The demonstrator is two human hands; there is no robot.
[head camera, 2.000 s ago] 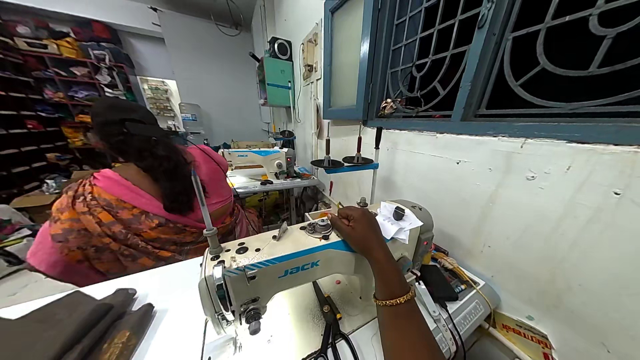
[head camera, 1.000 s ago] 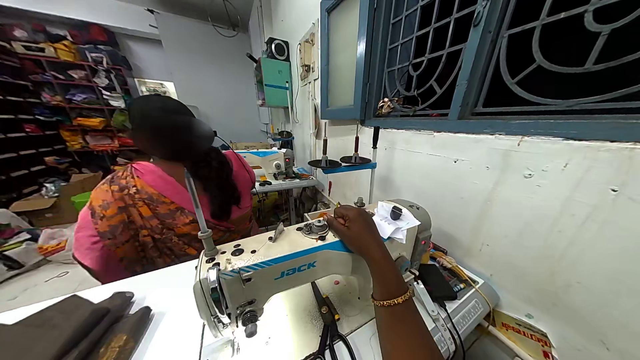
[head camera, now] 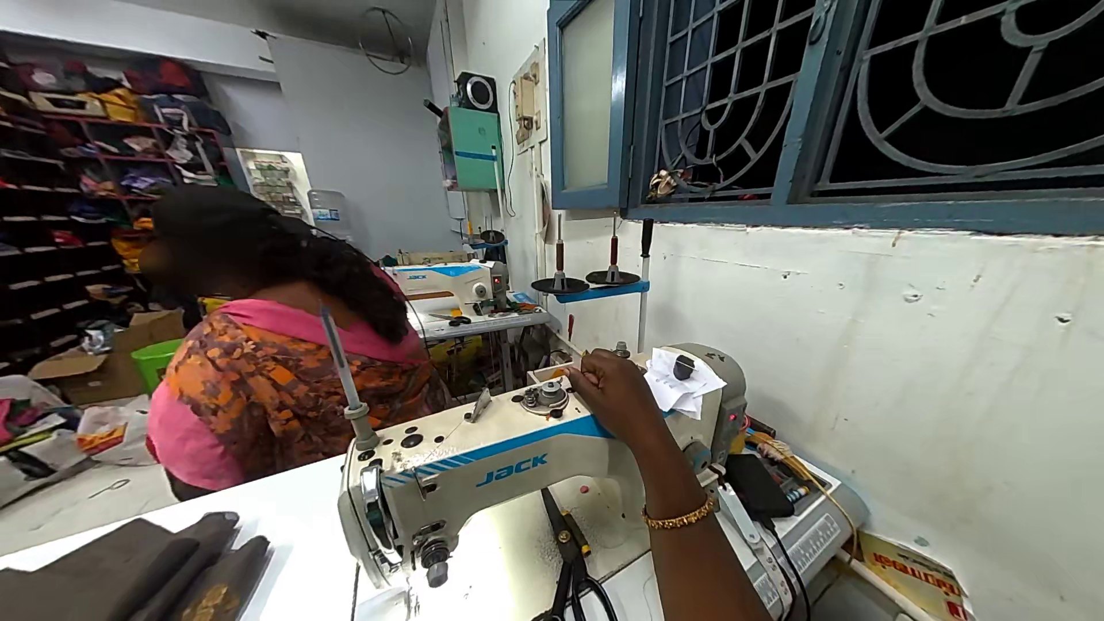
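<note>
My right hand [head camera: 614,392], with a gold bangle at the wrist, rests with curled fingers on top of a white Jack sewing machine [head camera: 517,470]. Its fingertips are beside the round metal bobbin winder [head camera: 545,397]; whether they pinch something is too small to tell. White paper [head camera: 681,384] with a small black object on it lies just right of the hand. Black-handled scissors [head camera: 569,552] lie on the machine bed under the arm. Folded dark brown cloth [head camera: 129,565] sits at the left of the white table. My left hand is out of view.
A person [head camera: 285,379] in an orange patterned garment is close behind the table at left. Another sewing machine [head camera: 448,285] stands farther back. A thread stand [head camera: 604,291] rises by the wall. A black box with a cable [head camera: 759,487] lies at right.
The person beyond the table has shifted and turned the head and body toward the left. My right hand stays at about the same place on the machine.
</note>
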